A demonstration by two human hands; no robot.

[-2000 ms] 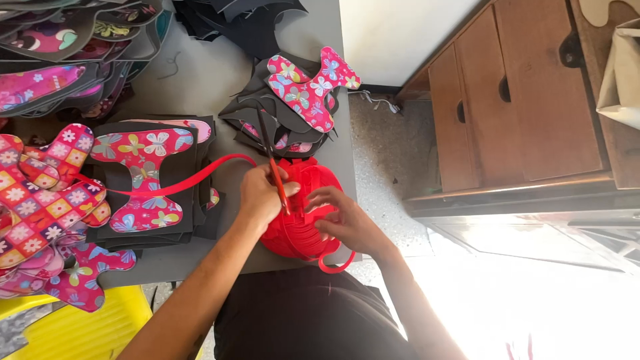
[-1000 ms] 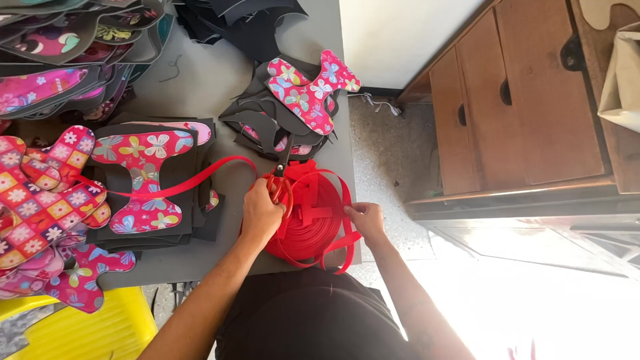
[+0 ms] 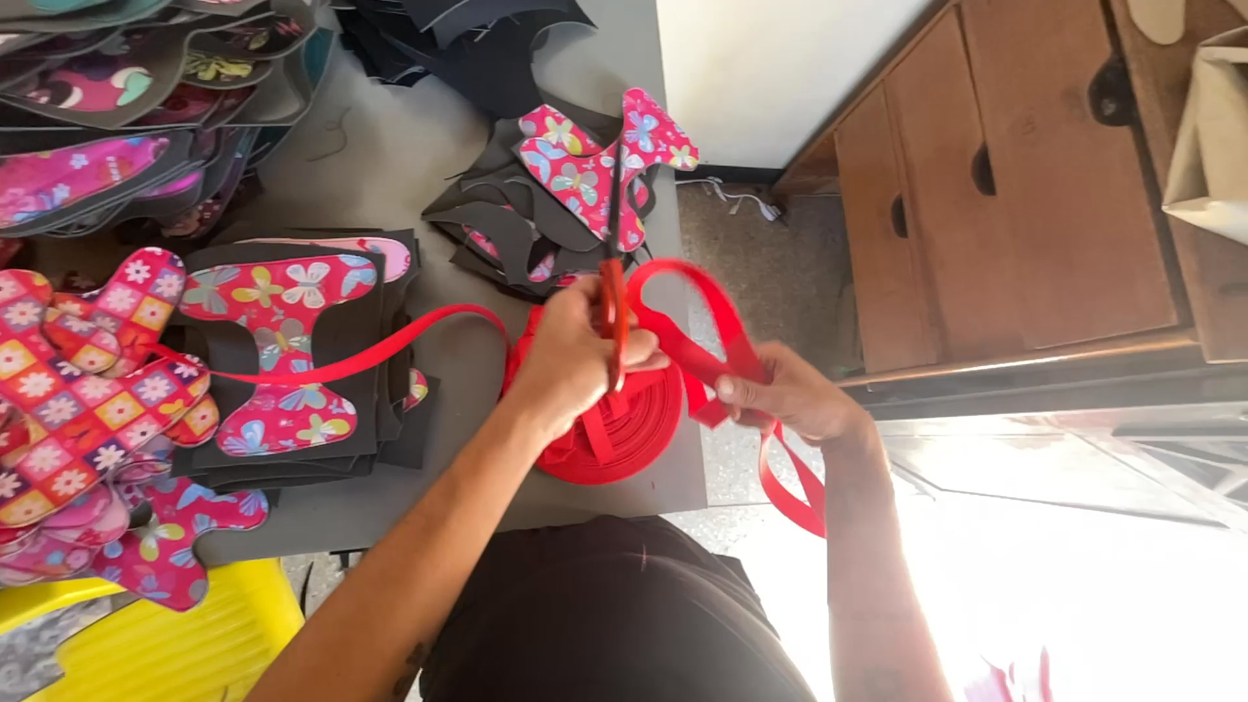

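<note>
My left hand [image 3: 575,356] is closed on a pair of scissors [image 3: 614,302] with red handles and dark blades that point up and away from me. Red webbing strap [image 3: 702,366] is pinched in my right hand [image 3: 795,395], with loops above and below the fingers. A coil of the same red strap [image 3: 624,439] lies at the table's edge, beneath and beside my left hand. From the coil, a length of strap curves left across a butterfly-print fabric piece [image 3: 283,336] on a dark stack. Another butterfly-print piece [image 3: 590,171] rests on dark cut pieces beyond the scissors.
Stacked cut pieces [image 3: 146,107] fill the table's far left, with checkered flower-print pieces [image 3: 88,390] nearer. Black pieces [image 3: 478,49] lie at the back of the grey table [image 3: 458,458]. A yellow plastic stool or chair [image 3: 214,634] stands lower left, wooden drawers [image 3: 1033,175] at right.
My right hand has lifted strap from the coil and moved right with it. The scissors, near the coil one second ago, now point away over the dark pieces.
</note>
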